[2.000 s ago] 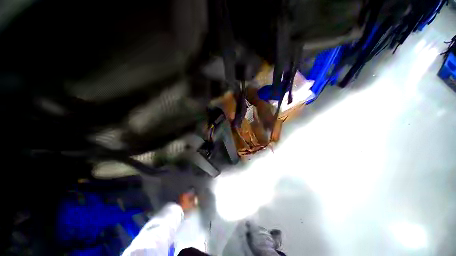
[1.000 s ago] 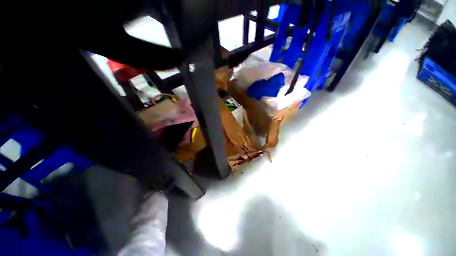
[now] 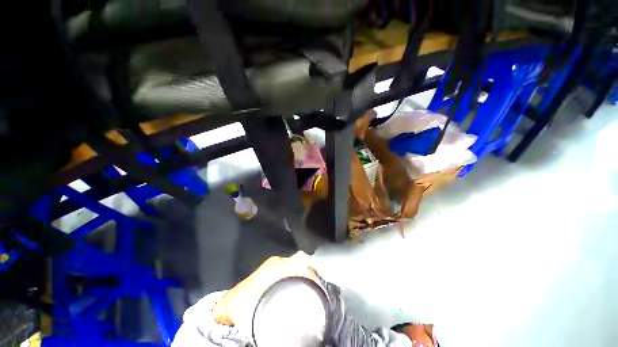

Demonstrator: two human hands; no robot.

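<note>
A round object (image 3: 291, 315) with a whitish top and thin dark rim is at the bottom centre, close to the camera. My bare left hand (image 3: 264, 281), with a pale sleeve, curves around its far left side and appears to hold it. Grey striped knit (image 3: 339, 308), a glove or cuff, touches its right side. Bare skin, seemingly part of my right hand (image 3: 420, 333), shows at the bottom edge, blurred and cut off. Its grip cannot be made out.
A black-framed rack (image 3: 342, 190) with a wooden top and dark bags stands ahead. Beneath are a torn carton (image 3: 383, 196), clear-white plastic (image 3: 450, 152) with a blue item, a pink item (image 3: 308, 162) and a small white bottle (image 3: 245, 205). Blue stools (image 3: 112, 274) stand left; others stand right.
The view has shifted, showing more of the rack, the bottle and the left stools. The round object and both hands now show at the bottom, where only a pale sleeve showed a second ago.
</note>
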